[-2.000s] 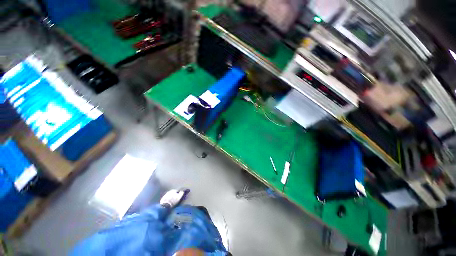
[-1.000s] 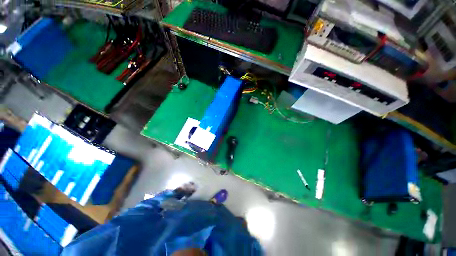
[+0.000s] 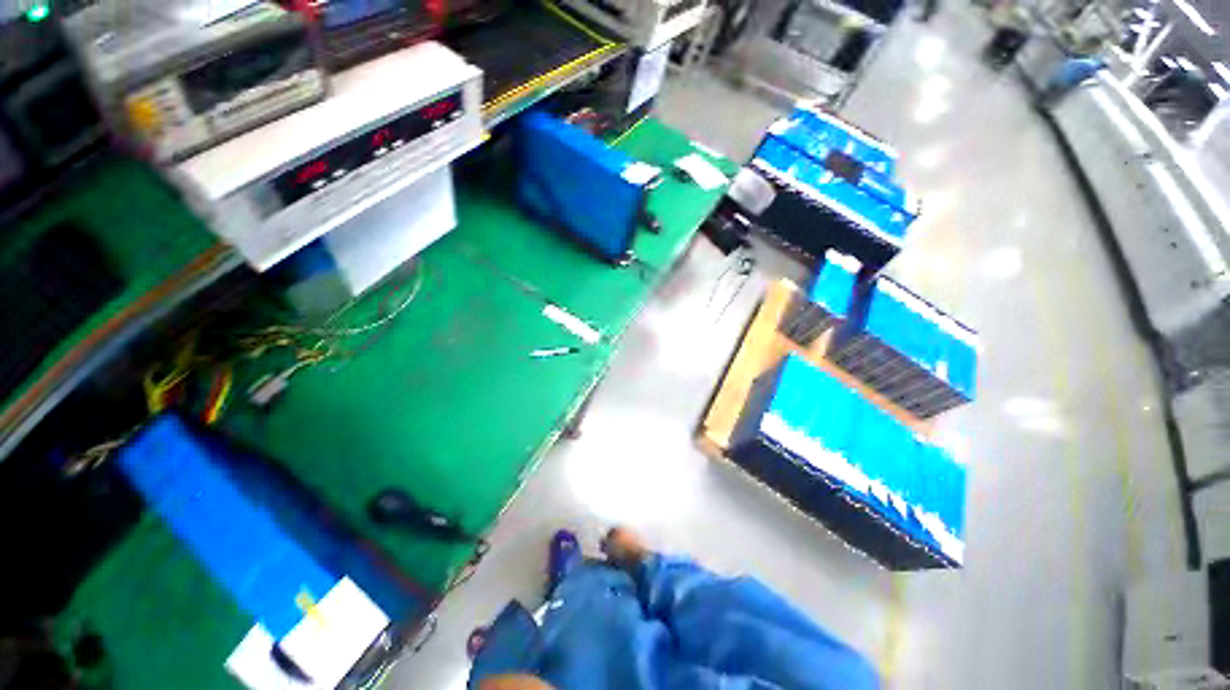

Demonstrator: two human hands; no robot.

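A long blue module (image 3: 216, 526) lies on the green bench mat (image 3: 445, 445) at the lower left. A white sheet (image 3: 331, 640) with a small dark object is at its near end. A black cable with a bulky connector (image 3: 405, 512) lies to its right. A second blue module (image 3: 580, 182) stands farther along the bench. My right hand (image 3: 626, 545) seems to be the small, blurred, bare shape at the end of a blue sleeve, away from both modules; its fingers cannot be made out. My left hand cannot be seen.
Rows of blue modules (image 3: 863, 465) stand on a tan base (image 3: 739, 384) on the floor at right, with another stack (image 3: 836, 169) behind. A white tester (image 3: 351, 148) with red digits sits on the shelf. A pen (image 3: 554, 352) and white strip (image 3: 572, 324) lie on the mat.
The view has swung right along the bench, bringing the floor rows at right into view. The gloved hand seen two seconds ago is out of view. The bench modules appear unmoved.
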